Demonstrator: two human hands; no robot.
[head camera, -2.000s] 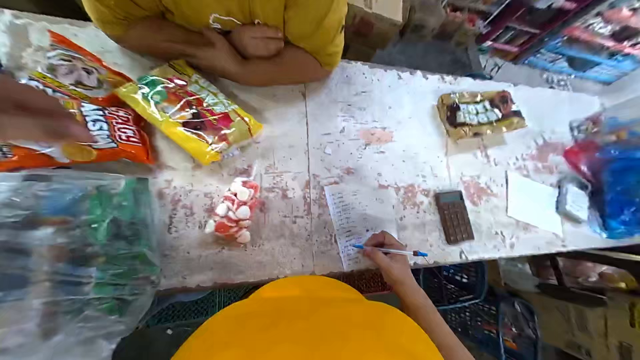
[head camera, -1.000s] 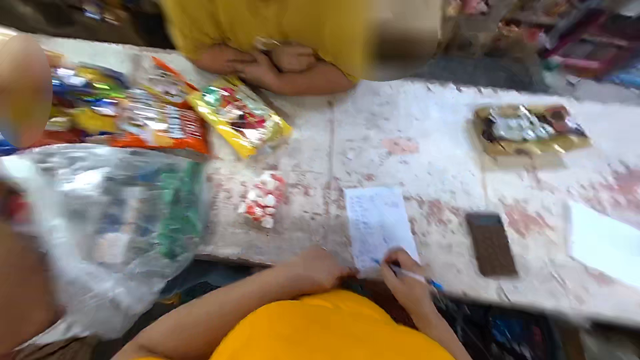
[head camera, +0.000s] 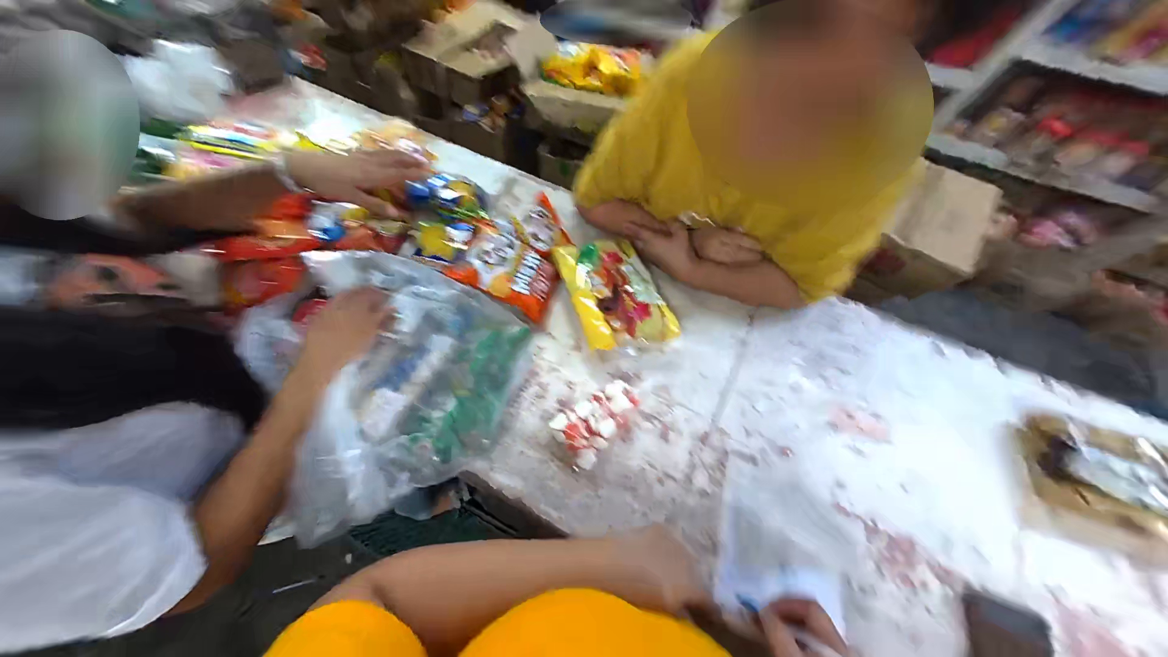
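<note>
My right hand (head camera: 803, 628), partly cut off at the bottom edge, holds a pen (head camera: 748, 604) with a blue tip over the lower part of a paper sheet (head camera: 780, 538). The writing on the sheet is blurred. My left hand (head camera: 662, 566) lies blurred at the near table edge, left of the sheet; its fingers cannot be made out. Beyond it on the table sits a small clear pack of red and white sweets (head camera: 595, 424). To the right of the sheet is a dark brown calculator (head camera: 1006, 625), cut off by the bottom edge.
A yellow snack bag (head camera: 616, 294) and an orange snack bag (head camera: 509, 265) lie on the worn white table (head camera: 821, 411). A co-worker's hand rests on a clear plastic bag (head camera: 420, 383) at left. Across the table, a person in yellow leans on folded arms. A brown pack (head camera: 1100, 470) lies far right.
The view has swung left, bringing a person at left into sight. My left hand, not visible two seconds ago, came to the table edge. My right hand still holds the pen at the sheet.
</note>
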